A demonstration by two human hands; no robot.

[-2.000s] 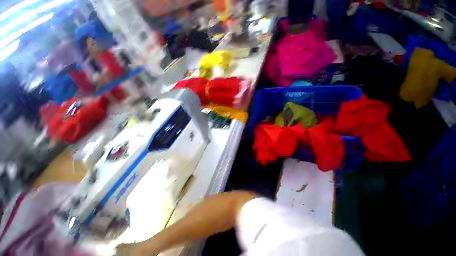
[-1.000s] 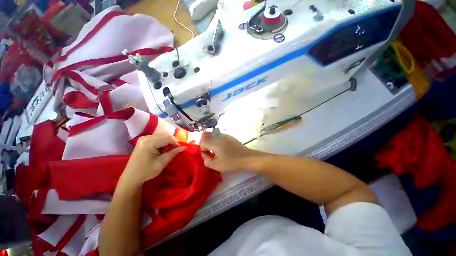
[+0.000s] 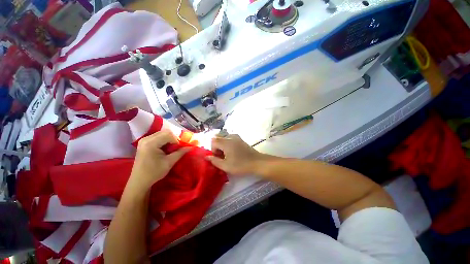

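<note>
My left hand (image 3: 157,157) pinches the edge of the red fabric (image 3: 188,188) just left of the needle area. My right hand (image 3: 233,154) pinches the same red fabric on the right side. The cloth hangs bunched below both hands over the table's front edge. The presser foot (image 3: 208,126) is just beyond the fingers, in bright glare, so the exact needle contact is hidden. The white sewing machine (image 3: 257,77) with "JACK" lettering stands behind. A white garment with red binding (image 3: 98,147) is heaped to the left.
Slim green and orange snips (image 3: 292,125) lie on the bed right of the needle. A control panel (image 3: 361,33) is at the head's right end. Red cloth (image 3: 430,154) lies low at the right. The ruled table edge (image 3: 330,154) runs along the front.
Both hands still hold the red fabric near the needle and have shifted only slightly. The view has moved a little.
</note>
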